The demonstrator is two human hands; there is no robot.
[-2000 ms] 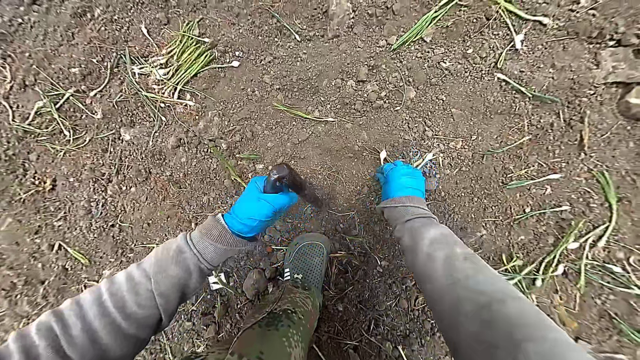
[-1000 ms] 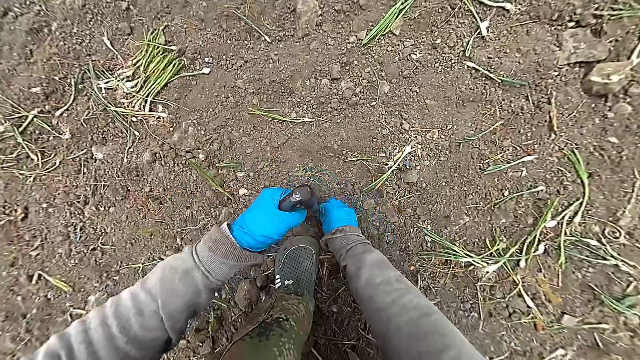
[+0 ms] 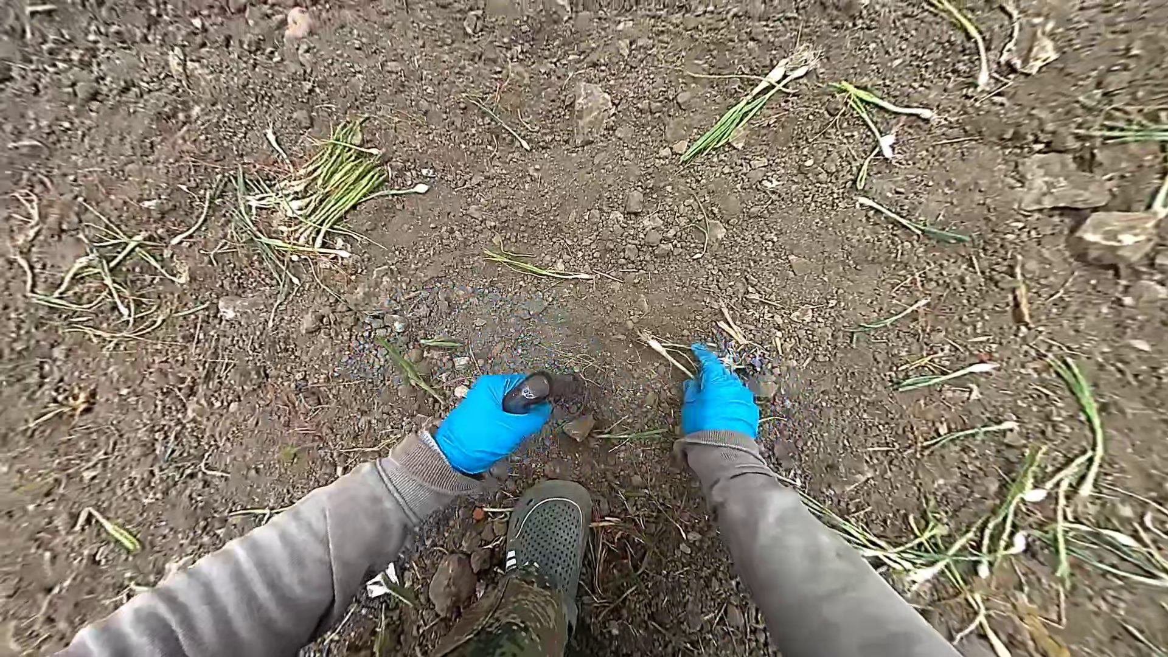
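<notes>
My left hand point(image 3: 493, 422), in a blue glove, is closed around the dark handle of a hand tool point(image 3: 529, 392); its soil-covered end points right, close to the ground. My right hand point(image 3: 719, 394), also gloved in blue, is on the soil to the right, its fingers at some pale-stemmed onion seedlings point(image 3: 668, 354). Whether it grips them cannot be told. A green seedling point(image 3: 630, 436) lies on the soil between the hands. Another single seedling point(image 3: 538, 267) lies beyond the hands.
A bundle of green seedlings point(image 3: 333, 187) lies at the upper left, and a smaller bunch point(image 3: 748, 108) at the upper right. Loose seedlings point(image 3: 1013, 529) spread over the lower right. A stone point(image 3: 1118, 235) sits at the right edge. My shoe point(image 3: 550, 534) stands below, between my arms.
My right hand was beside the tool one second ago and is now away to the right, at the seedlings there. My left hand has kept hold of the tool. A green seedling now shows between the hands.
</notes>
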